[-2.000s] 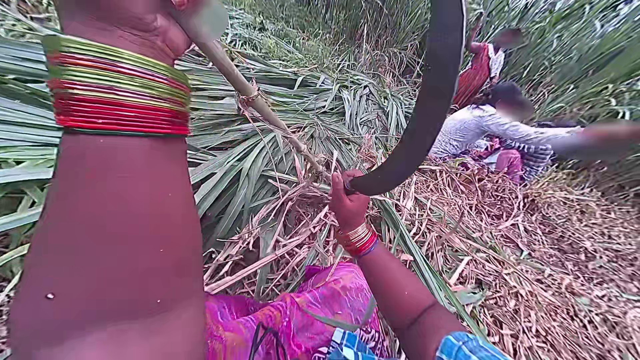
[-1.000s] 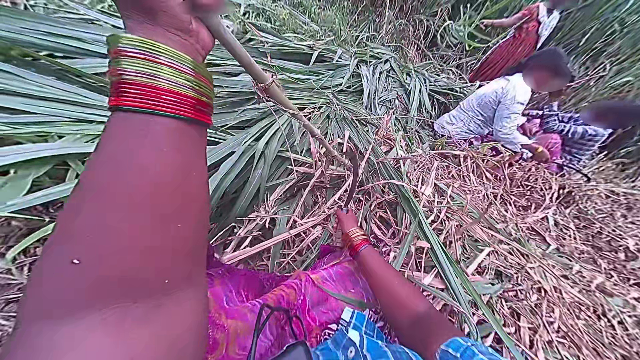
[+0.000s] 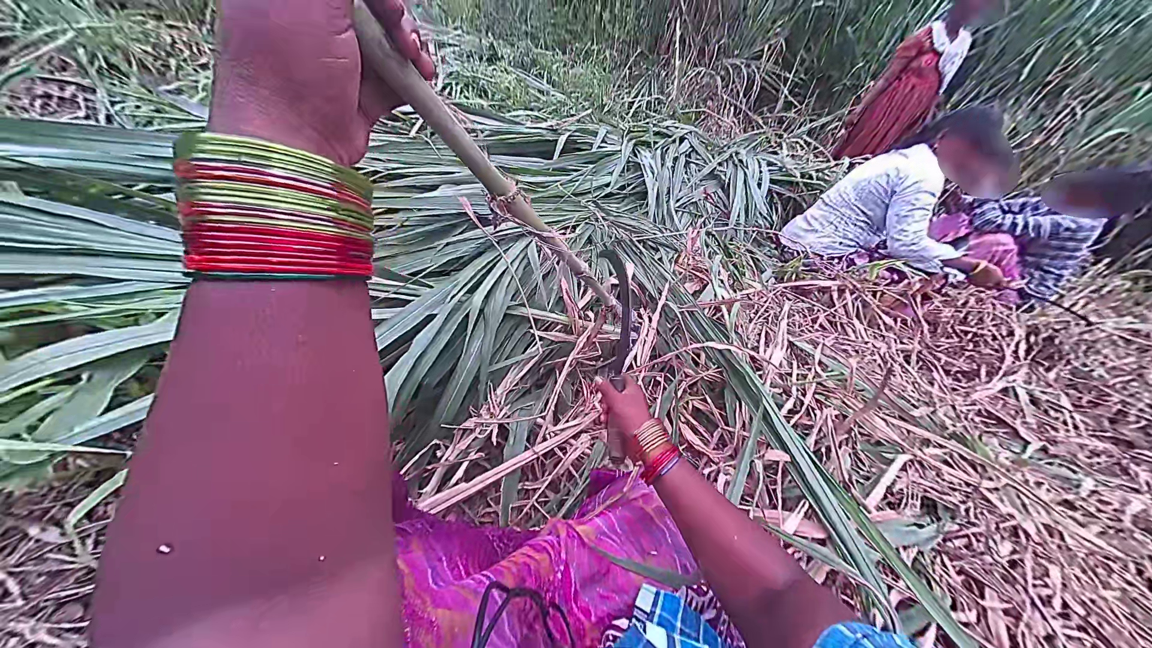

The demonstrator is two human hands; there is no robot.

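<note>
My left hand (image 3: 315, 76), with green and red bangles at its wrist, grips a thick cane-like stalk (image 3: 490, 175) at the top left. The stalk slants down to the right, to the dry litter near the middle. My right hand (image 3: 627, 412) is closed around the dark handle of a sickle (image 3: 623, 310). Its curved blade points up, beside the lower end of the stalk; whether they touch I cannot tell. Long green leaves (image 3: 477, 315) lie behind and below the stalk. Pink and purple cloth (image 3: 549, 558) covers my lap.
Two people crouch close together at the right, one in a pale top (image 3: 868, 211), one in striped cloth (image 3: 1044, 238). Behind them is a person in red clothing (image 3: 895, 94). Dry straw-like litter (image 3: 972, 405) covers the ground, and tall green grass (image 3: 765, 45) stands behind.
The sickle blade, raised large before the view two seconds ago, has come down beside the stalk's lower end. My left hand still holds the stalk.
</note>
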